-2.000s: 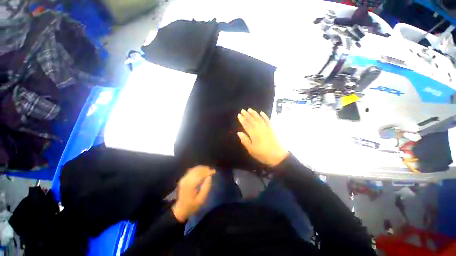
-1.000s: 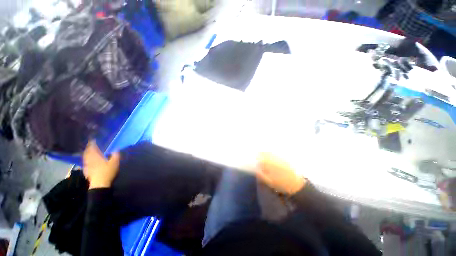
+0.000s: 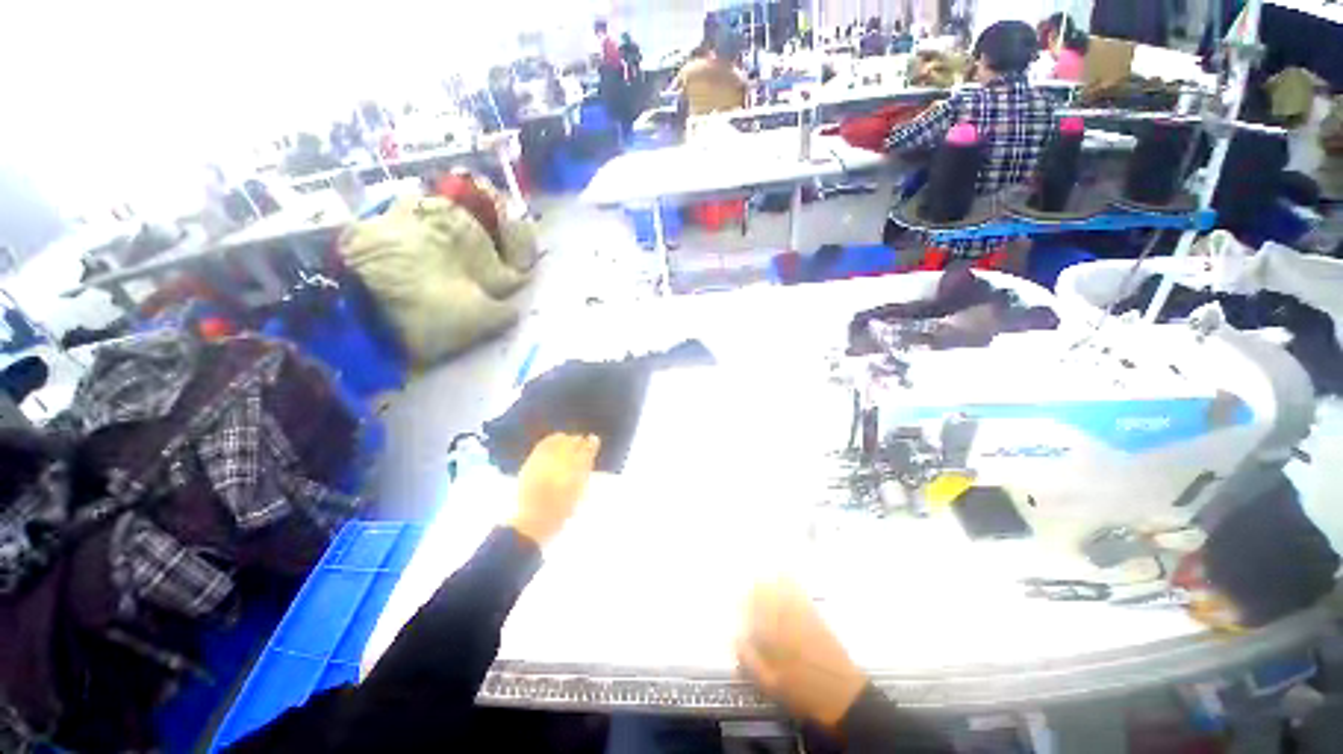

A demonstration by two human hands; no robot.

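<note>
A pile of flat black fabric pieces [image 3: 589, 398] lies at the far left of the white machine table [image 3: 678, 575]. My left hand [image 3: 555, 483] reaches out and rests on the near edge of this pile; whether its fingers grip the cloth cannot be told. My right hand [image 3: 792, 648] is over the table near its front edge, washed out by glare, with no cloth visible in it. The sewing machine [image 3: 1090, 442] stands at the right, its needle area [image 3: 901, 469] beside a yellow patch [image 3: 947, 491] and a dark square plate [image 3: 990, 511].
A blue plastic crate [image 3: 327, 626] stands left of the table. Plaid garments [image 3: 221, 457] are heaped further left. Slim tools [image 3: 1090, 591] and a dark cloth bundle [image 3: 1270, 552] lie at the right end. Black thread cones [image 3: 954, 177] stand behind. Another person [image 3: 1009, 125] sits beyond them.
The view has tilted up. The large black panel left the tabletop. My left hand moved from the black cloth over the crate to the far pile. My right hand stays near the front edge.
</note>
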